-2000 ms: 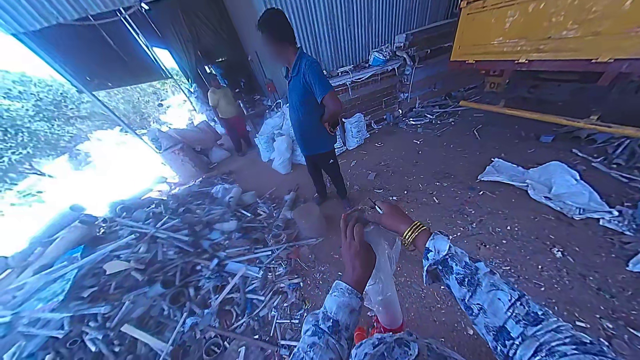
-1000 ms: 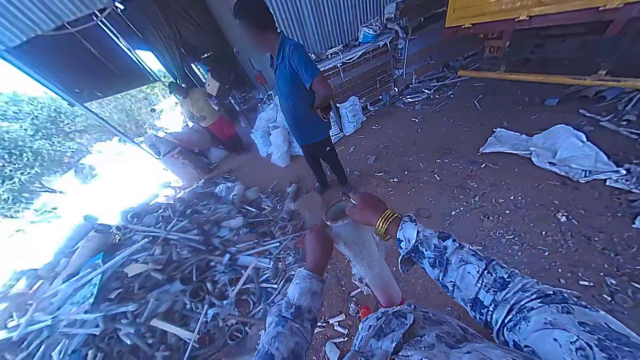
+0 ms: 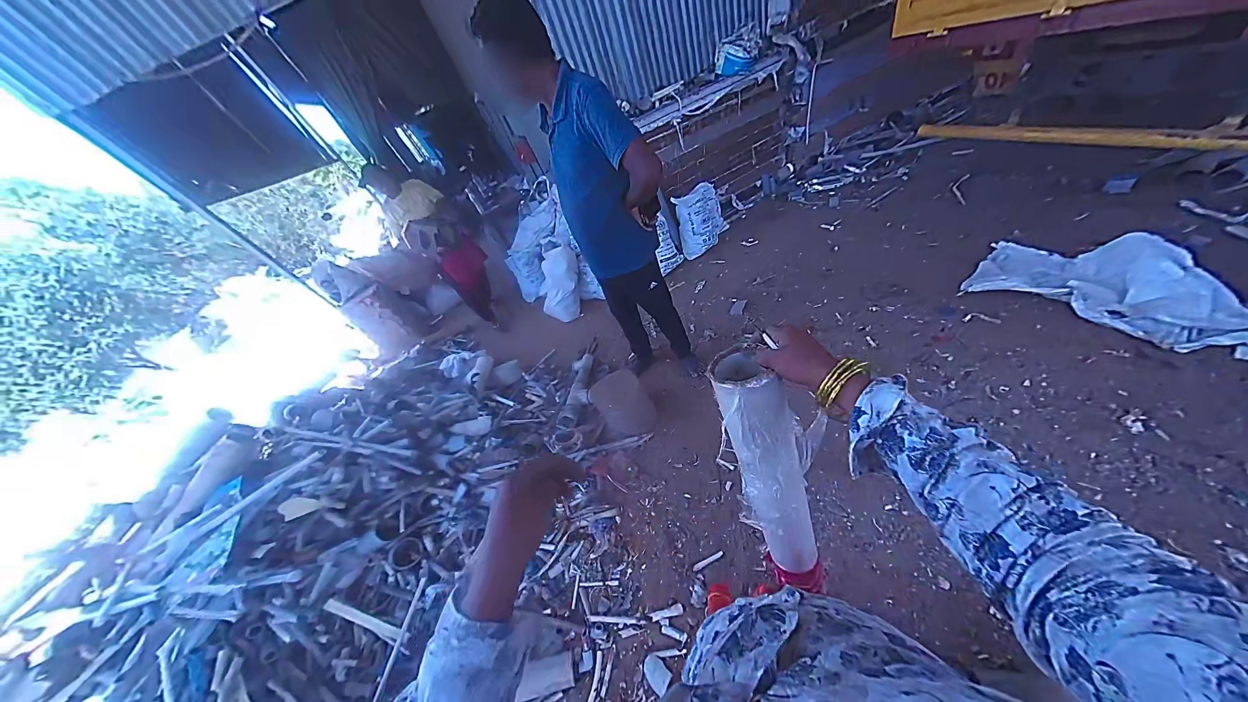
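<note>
A whitish pipe (image 3: 767, 463) wrapped in loose clear plastic film stands tilted before me, its open end up and its lower end by something red near my clothing. My right hand (image 3: 799, 358), with yellow bangles at the wrist, is at the pipe's rim and has a small, thin pale object between its fingers. To the left, my left hand (image 3: 546, 478) is off the pipe, over the edge of a heap of pipe scraps (image 3: 322, 526); it is blurred, so whether it holds anything cannot be told.
A person in a blue shirt (image 3: 595, 166) stands just beyond the heap. Another person (image 3: 439, 234) bends farther back, near white sacks (image 3: 556, 263). A crumpled white sheet (image 3: 1141, 283) lies on the ground at right. Behind it is a yellow bar (image 3: 1072, 136) below a yellow vehicle body.
My left hand has moved away from the pipe, to the left, while my right hand has stayed at its rim. The pipe's open end now shows clearly.
</note>
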